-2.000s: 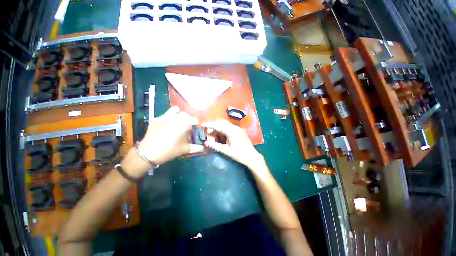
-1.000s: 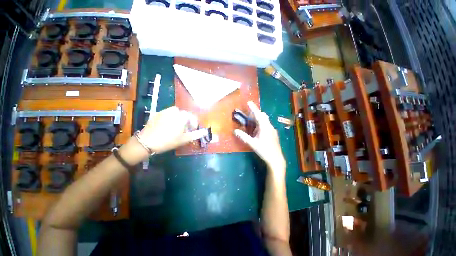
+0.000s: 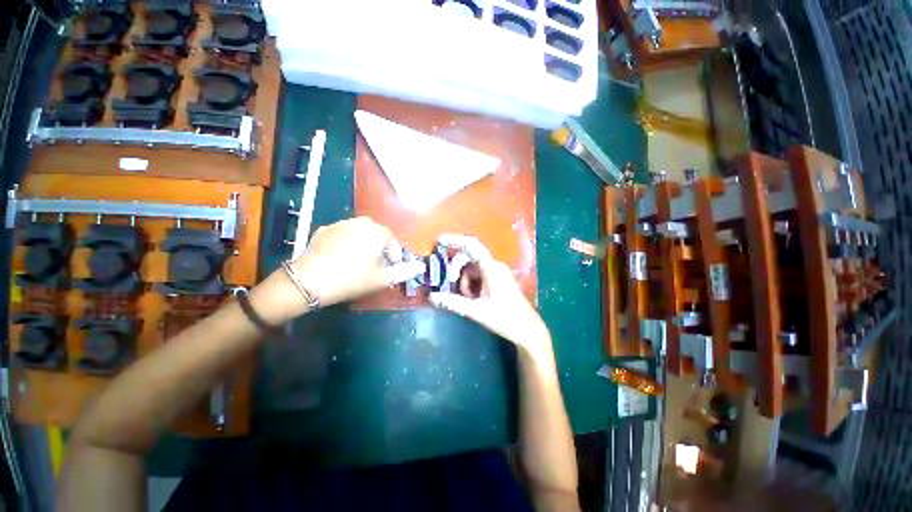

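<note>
My left hand (image 3: 352, 262) and my right hand (image 3: 492, 293) meet over the lower part of the orange work pad (image 3: 505, 215). Between their fingertips is a small black curved part (image 3: 436, 272). My right fingers grip its right side. My left fingertips, with white covers, are at its left side with a small dark piece that is hard to make out. The fingers hide part of both pieces. A white triangular wipe (image 3: 425, 165) lies flat on the pad above the hands.
Two fixture boards (image 3: 140, 172) with black parts lie at left, a clamp bar (image 3: 310, 190) beside them. A white tray (image 3: 430, 70) stands behind the pad. Upright fixtures (image 3: 757, 290), a flat silver tool (image 3: 592, 155) and an amber strip (image 3: 635, 379) are at right.
My right hand has taken the black curved part from the pad and moved left to meet my left hand. The view has shifted, so the tray and fixtures sit differently in it.
</note>
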